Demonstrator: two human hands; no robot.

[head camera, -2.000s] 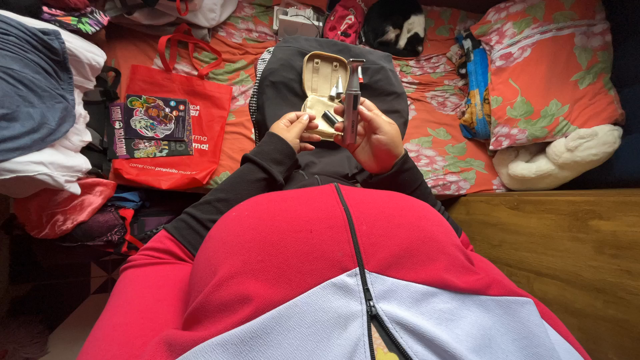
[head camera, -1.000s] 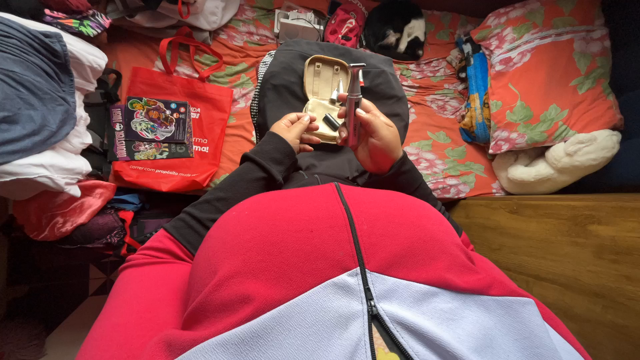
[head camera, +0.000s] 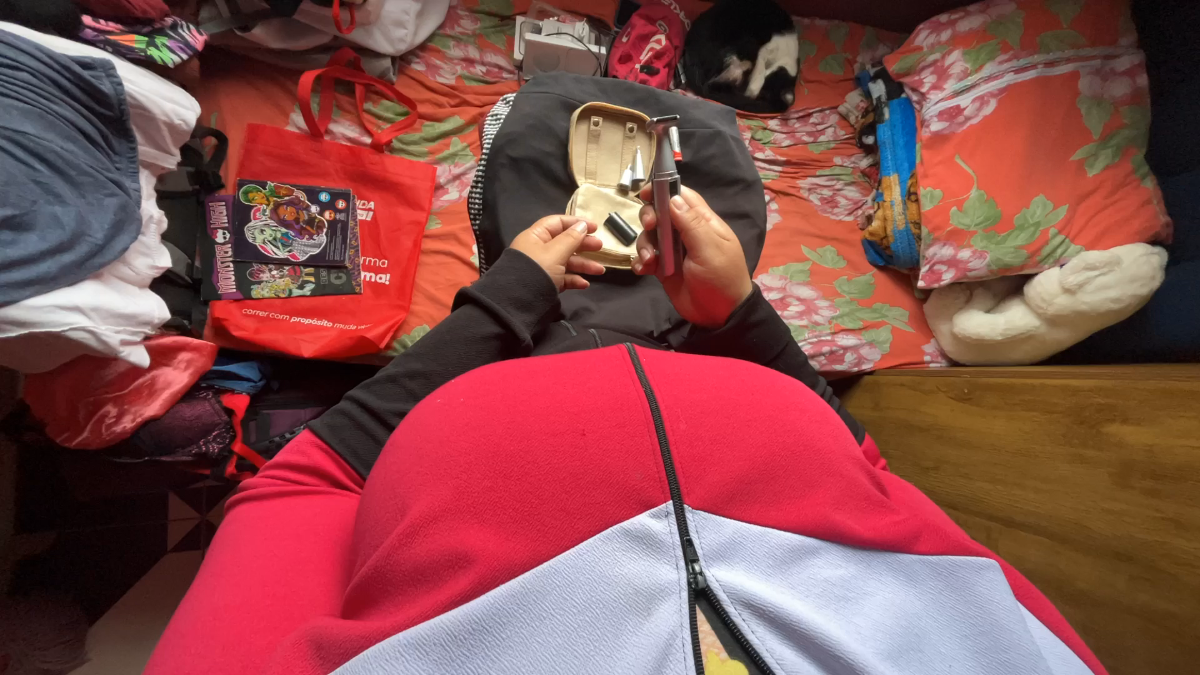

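My right hand (head camera: 698, 246) is closed around a slim grey electric trimmer (head camera: 666, 187), held upright with its T-shaped head at the top. To its left, an unzipped beige pouch (head camera: 600, 114) lies spread on a black cloth item (head camera: 534, 141). Inside the pouch are small silvery cone-shaped pieces (head camera: 638, 167) and a dark cylindrical piece (head camera: 620, 226). A small white piece with a red end (head camera: 675, 142) shows just right of the trimmer. My left hand (head camera: 560, 248) is at the pouch's lower left edge, fingers loosely bent, with nothing visible in it.
A red tote bag (head camera: 403, 216) with printed booklets (head camera: 295, 225) lies at left, beside piled clothes (head camera: 66, 169). Behind are a white box (head camera: 560, 47), a pink bag (head camera: 649, 42) and a black-and-white cat (head camera: 745, 56). A floral pillow (head camera: 1031, 150) and white plush item (head camera: 1050, 305) are at right.
The trimmer has turned slightly in my right hand. My left hand has stayed beside the pouch, with only a small shift of the fingers.
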